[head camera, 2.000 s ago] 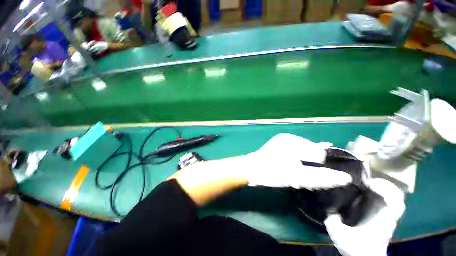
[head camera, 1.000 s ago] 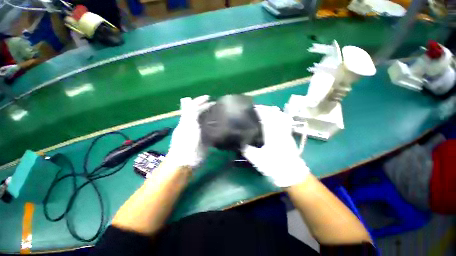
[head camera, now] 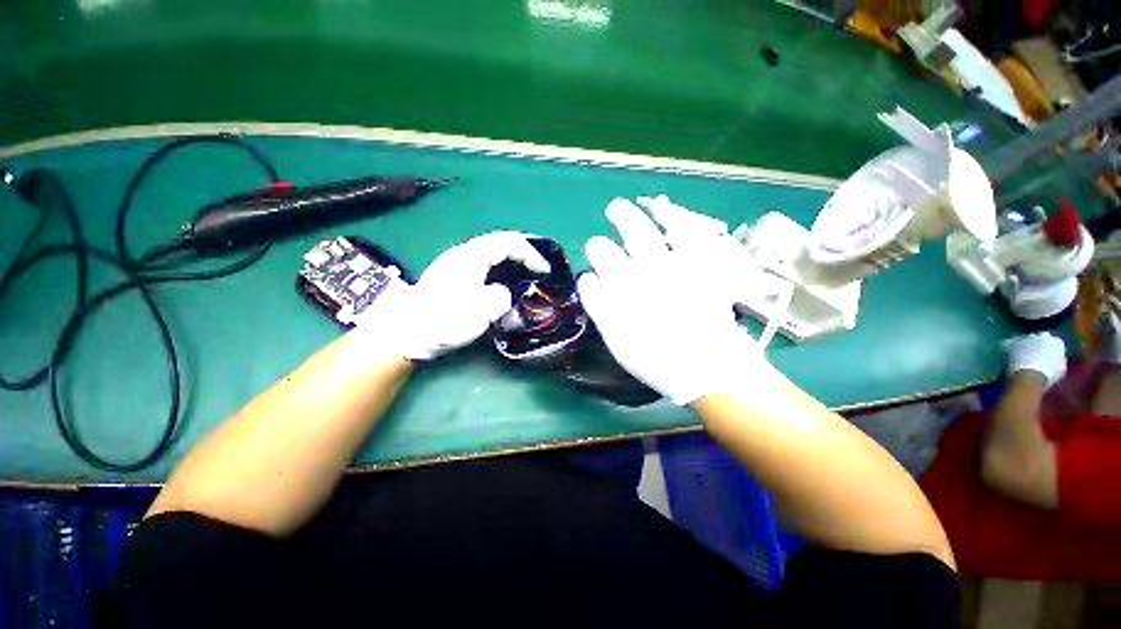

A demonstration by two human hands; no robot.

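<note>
A black camera housing (head camera: 541, 342) lies on the bench in front of me, its open end facing up with thin coloured wires inside. My left hand (head camera: 473, 295), in a white glove, holds the housing's left side, thumb and finger curved at the opening. My right hand (head camera: 670, 301), also gloved, lies over the housing's right side with fingers extended; its contact with the housing is partly hidden. A white camera body (head camera: 805, 277) stands at the right, joined by a white cable. A circuit board module (head camera: 353, 280) lies face-up left of my left hand.
A black electric screwdriver (head camera: 301, 211) with a looped cord (head camera: 154, 301) lies at the left. The green conveyor (head camera: 406, 74) runs behind the bench (head camera: 271, 381). At the right are another white unit with a red part (head camera: 1045, 264) and a person's gloved hand (head camera: 1035, 354).
The view has turned downward and closer. The black housing, blurred and held up earlier, now lies with its open end and wires showing. My right hand's fingers have spread.
</note>
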